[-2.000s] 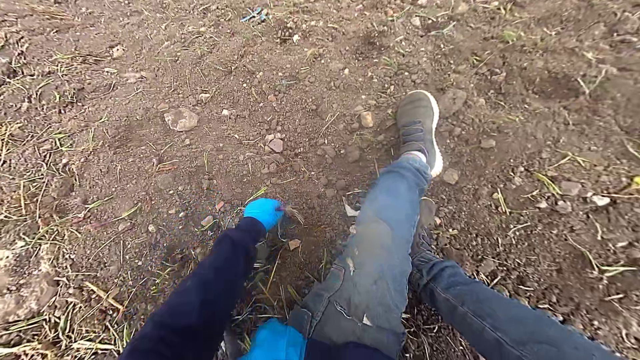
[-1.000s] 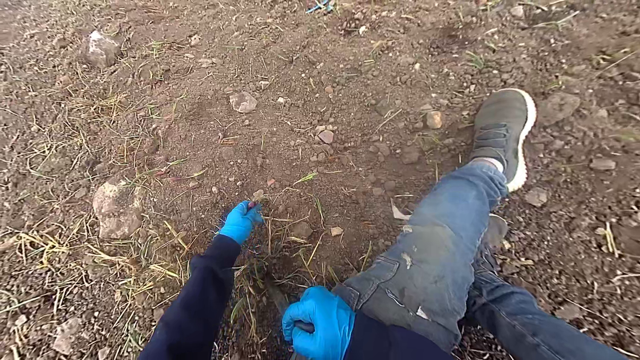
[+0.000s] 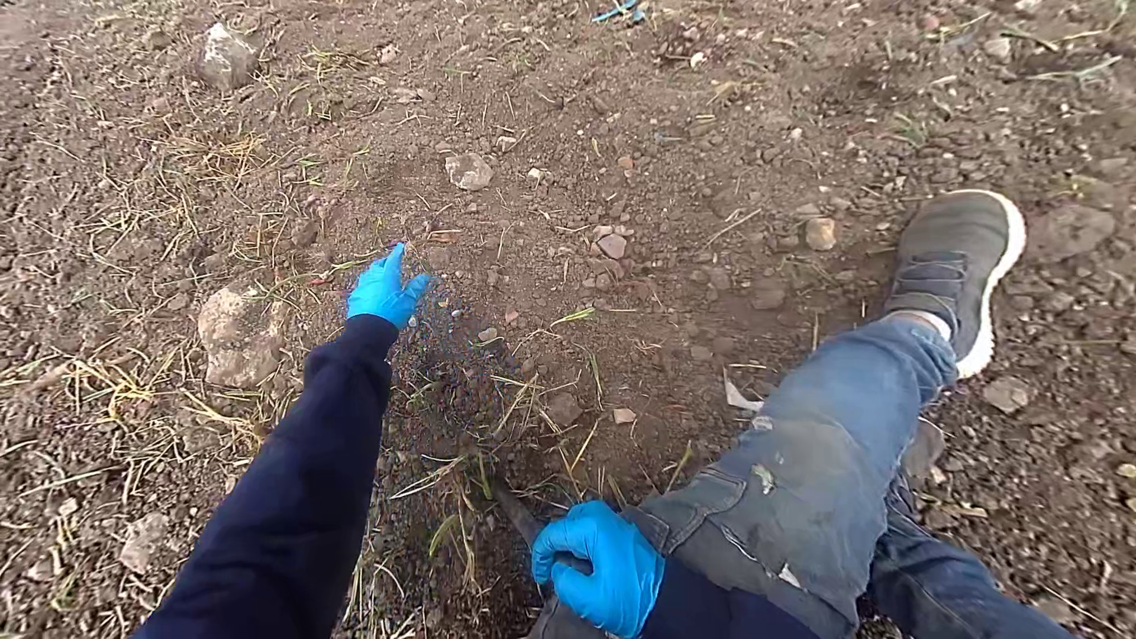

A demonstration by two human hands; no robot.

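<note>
My left hand (image 3: 386, 288), in a blue glove, reaches out over the soil with its fingers spread and nothing seen in them. A large pale stone (image 3: 235, 337) lies to its left, and dry grass is around it. Nearer to me, my right hand (image 3: 603, 568), also in a blue glove, is curled beside my bent knee. A dark, narrow tool (image 3: 517, 513) runs from this hand toward a grass tuft (image 3: 470, 497); its far end is hidden in the grass and soil, and its exact kind cannot be told.
My leg in worn jeans (image 3: 799, 461) and a grey shoe (image 3: 945, 275) take up the right side. Stones lie about, among them a whitish rock (image 3: 226, 58) and a flat stone (image 3: 469, 171). A blue scrap (image 3: 617, 11) is at the top edge.
My left hand has moved forward and its fingers, closed together a second ago, are now spread. My right hand stays low by the knee. The view has shifted.
</note>
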